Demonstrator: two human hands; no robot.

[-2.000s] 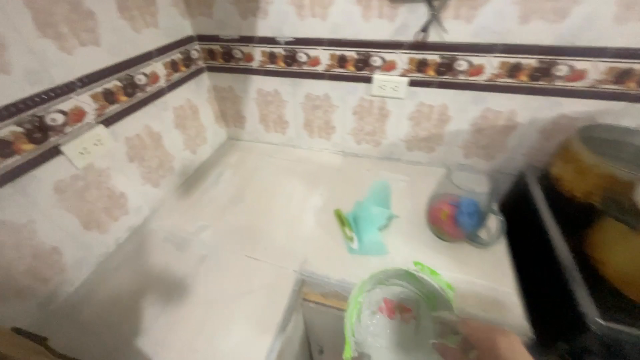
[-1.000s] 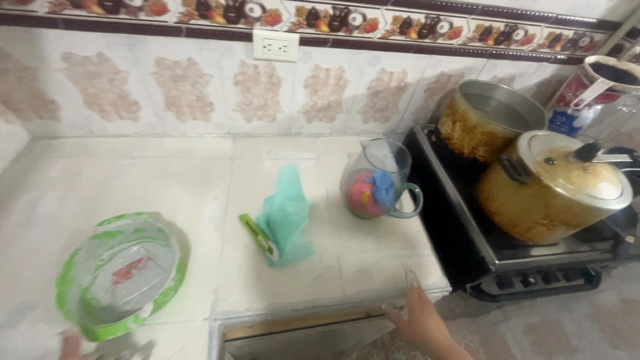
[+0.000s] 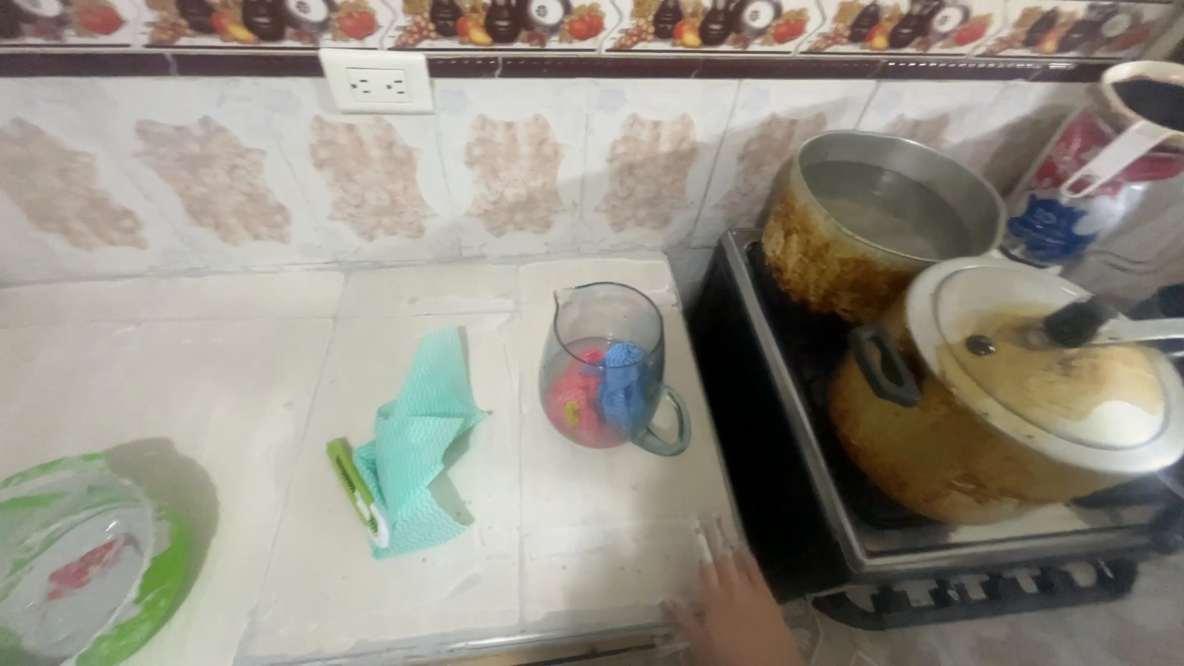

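Note:
My right hand (image 3: 726, 592) lies at the counter's front right corner, fingers apart and holding nothing, with pale residue on the fingertips. Above it stands a glass pitcher (image 3: 606, 370) with liquid and pink and blue cloth-like pieces inside. Left of the pitcher lies a crumpled turquoise cloth (image 3: 421, 444), with a green and white utility knife (image 3: 358, 490) against its left side. A green plastic container (image 3: 166, 573), smeared white and with a reddish patch inside, is cut off at the lower left. My left hand is outside the view.
The white tiled counter (image 3: 592, 555) ends at a black stove (image 3: 795, 444) on the right. It bears an open, scorched metal pot (image 3: 879, 213) and a lidded pressure cooker (image 3: 999, 398). A strainer with a handle (image 3: 1124, 139) is at the far right; a wall outlet (image 3: 377, 83) is above the counter.
The green container was in front of the counter edge near a hand; it now rests on the counter at the left. A left hand seen beside it one second ago has left the view.

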